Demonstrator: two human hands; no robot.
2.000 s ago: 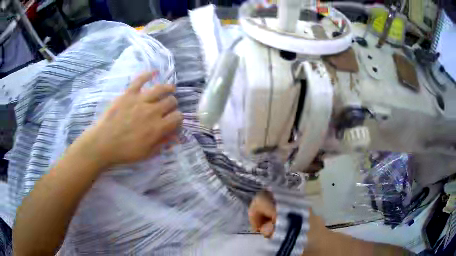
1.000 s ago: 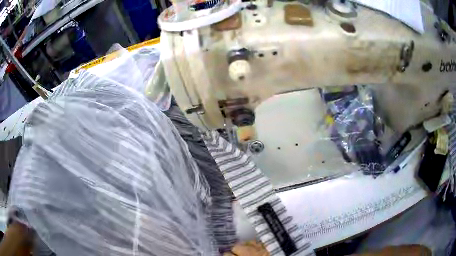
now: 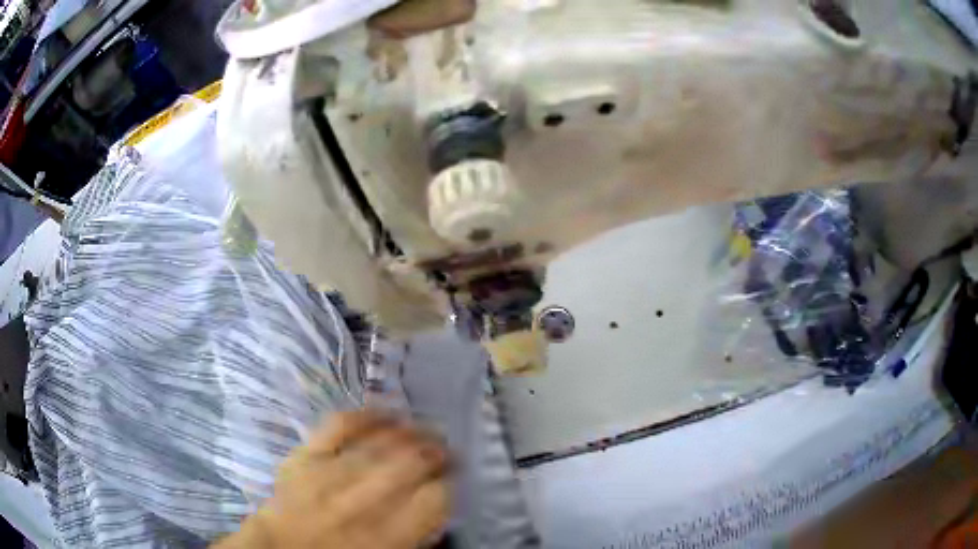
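Note:
The striped garment [image 3: 182,354], white with thin dark stripes, lies bunched left of the needle area. A plain-looking grey strip [image 3: 445,397] runs from under the sewing machine head [image 3: 665,139] towards me. My left hand [image 3: 354,483] is blurred, low in the picture, with bent fingers on the cloth at the strip's left edge; whether it pinches the cloth does not show. A tan block [image 3: 518,352] sits beside the strip and hides the needle. A blurred skin-coloured shape, perhaps my right arm or hand [image 3: 901,509], is cut off at the lower right.
A crinkled clear plastic bag [image 3: 804,279] with dark contents lies on the bed right of the needle area. The ribbed tension knob [image 3: 472,201] juts from the machine head. Printed ruler marks [image 3: 740,515] run along the table's front edge. Yellow tape [image 3: 172,116] lines the far edge.
The view has moved closer to the machine. The sheer layer over the garment no longer shows; striped cloth does. My left hand has come in beside the strip. The striped band with the dark patch is gone from view.

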